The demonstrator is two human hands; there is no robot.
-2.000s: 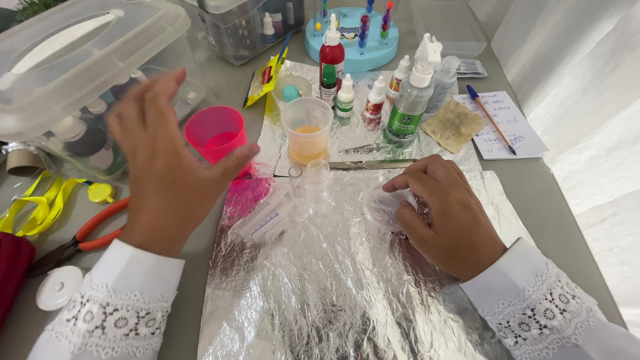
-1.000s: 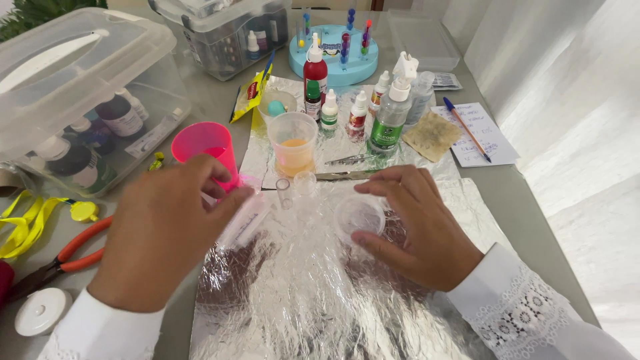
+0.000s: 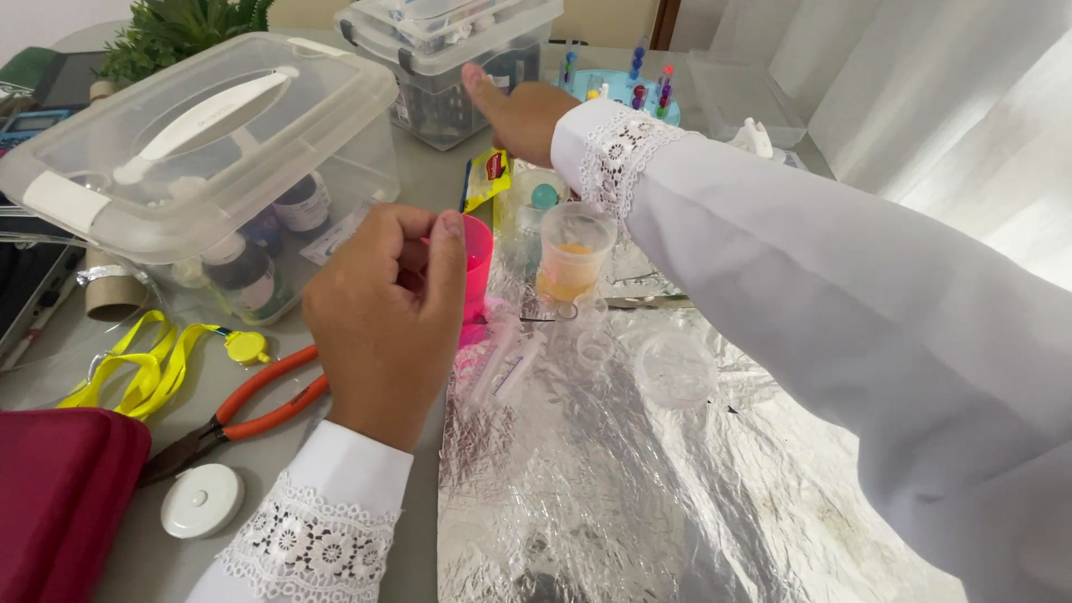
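Note:
Beside a bright pink cup [image 3: 477, 264], my left hand [image 3: 389, 318] has curled fingers, the thumb against the index finger; anything inside is hidden. My right hand [image 3: 528, 117] reaches across to the back, above a yellow packet [image 3: 486, 178] and before a clear storage box; its thumb is raised and its other fingers are mostly hidden. A clear plastic cup [image 3: 576, 251] with orange contents stands on the foil-covered surface [image 3: 586, 502]. Near it lie small clear rings [image 3: 595, 347], a clear round dish [image 3: 675, 368] and clear syringes or tubes with markings [image 3: 515, 364].
At the left are a lidded box of bottles [image 3: 209, 151], orange-handled pliers [image 3: 268, 394], a yellow lanyard [image 3: 151, 364], a white round lid [image 3: 202, 501] and a dark red case [image 3: 67, 502]. A second box [image 3: 444, 92] and a light blue stand [image 3: 615, 84] are behind.
My right hand has left the round dish and moved far back and left, its sleeve now covering most of the small bottles. My left hand has closed its fingers beside the pink cup.

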